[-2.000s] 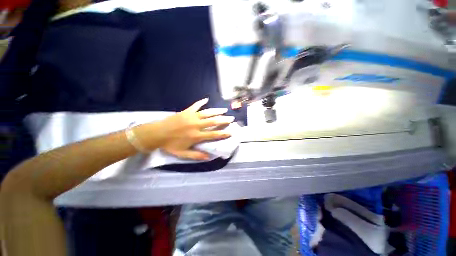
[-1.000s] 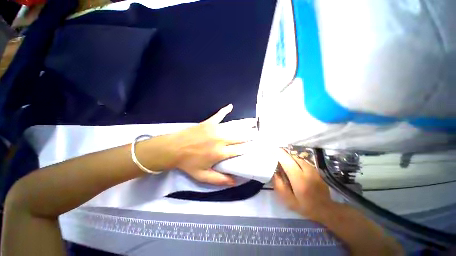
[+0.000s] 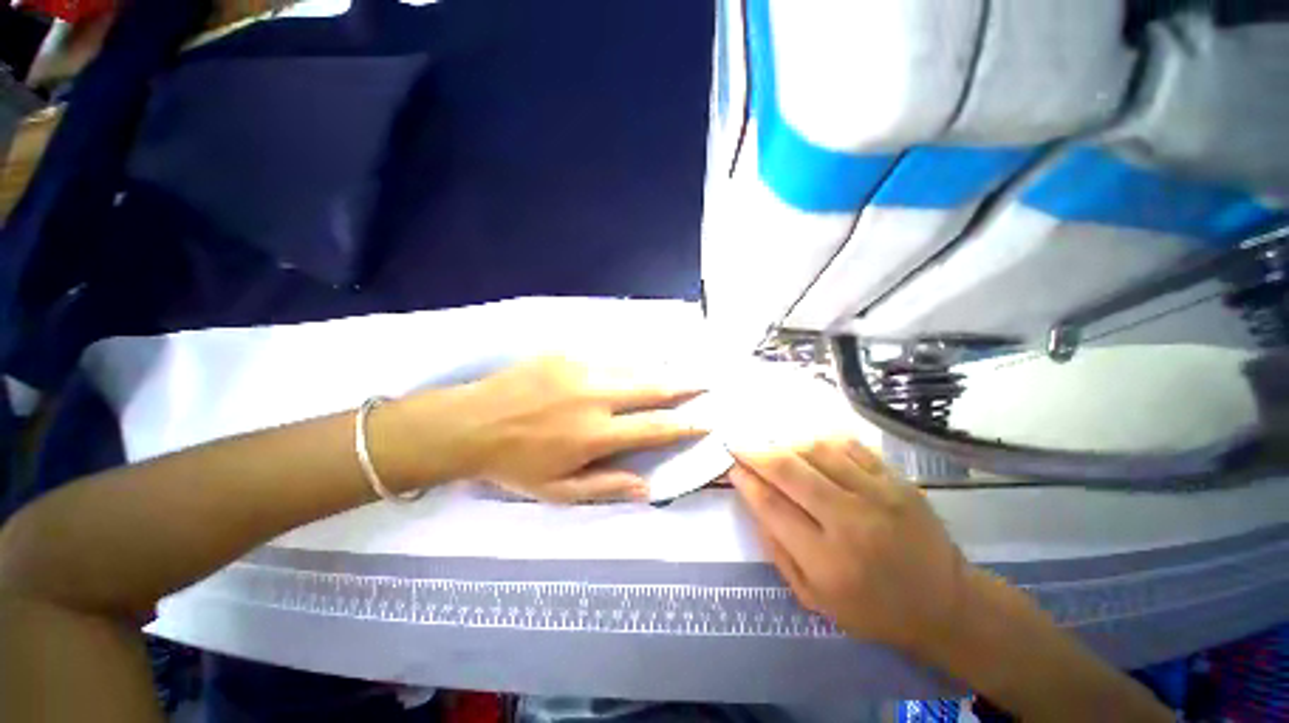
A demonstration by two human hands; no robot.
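Note:
A white facing piece (image 3: 354, 346) lies along the near edge of a large navy panel (image 3: 551, 156), left of the white sewing machine (image 3: 877, 99) with its blue stripe. My left hand (image 3: 558, 431) lies flat on the white piece, fingers spread toward the needle area. My right hand (image 3: 848, 530) is just below the machine head, its fingertips at the white piece's right end, near a small rounded tip with a thin dark edge. Glare hides whether the fingertips pinch the cloth. The needle is not clearly visible.
A smaller navy piece (image 3: 276, 156) lies on the panel at the upper left. The grey table edge carries a printed ruler (image 3: 566, 605). Part of a blue crate (image 3: 1230, 685) shows at the lower right. A curved metal guard (image 3: 990, 459) stands right of the needle area.
The dark curved strip below my left hand is now mostly out of sight. My right hand has shifted slightly down at the white piece's end. The view has also shifted.

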